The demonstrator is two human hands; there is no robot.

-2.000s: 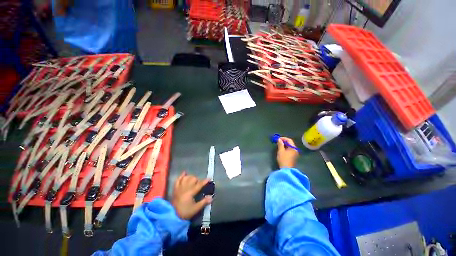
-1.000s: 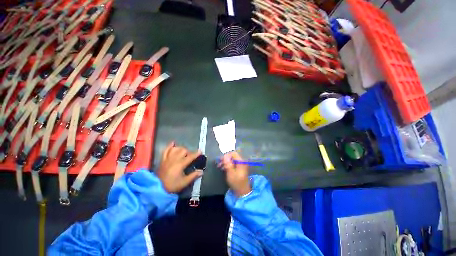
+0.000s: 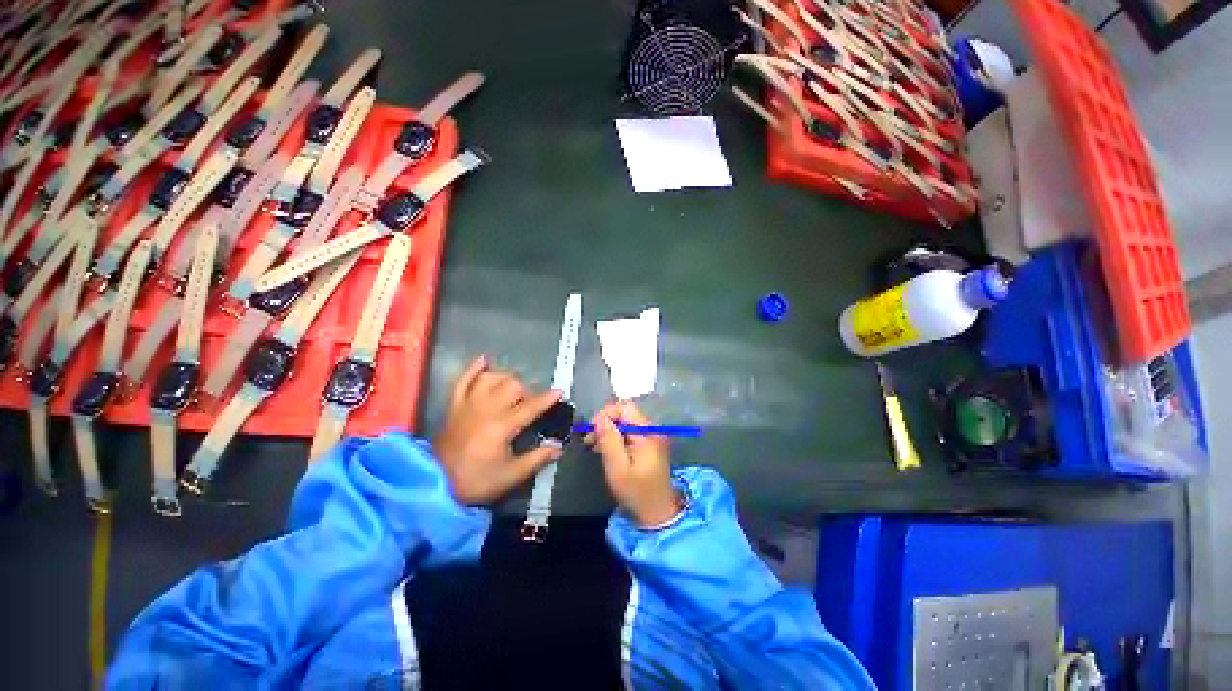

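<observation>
A wristwatch with a pale strap (image 3: 568, 351) and a dark head lies flat on the green mat, its buckle towards me. My left hand (image 3: 493, 435) holds the watch head between thumb and fingers from the left side. My right hand (image 3: 635, 459) grips a thin blue stick-like tool (image 3: 669, 431). The tool's left end is at the right edge of the watch head; whether it touches cannot be told. A small white wipe (image 3: 630, 354) lies just beyond my right hand. A small round blue cap (image 3: 773, 307) stands to the right of the wipe.
A red tray (image 3: 430, 290) of overlapping watches is at left, another (image 3: 865, 192) at far right. A white sheet (image 3: 673, 153) lies before a black fan (image 3: 678, 68). At right are a white bottle (image 3: 919, 313), a yellow-handled tool (image 3: 899, 425), a square fan (image 3: 984, 415) and a blue bin (image 3: 1067, 419).
My right hand has moved left from the blue cap to the watch, with the blue tool in it. My left hand stays on the watch head. The camera view has tilted down and shifted.
</observation>
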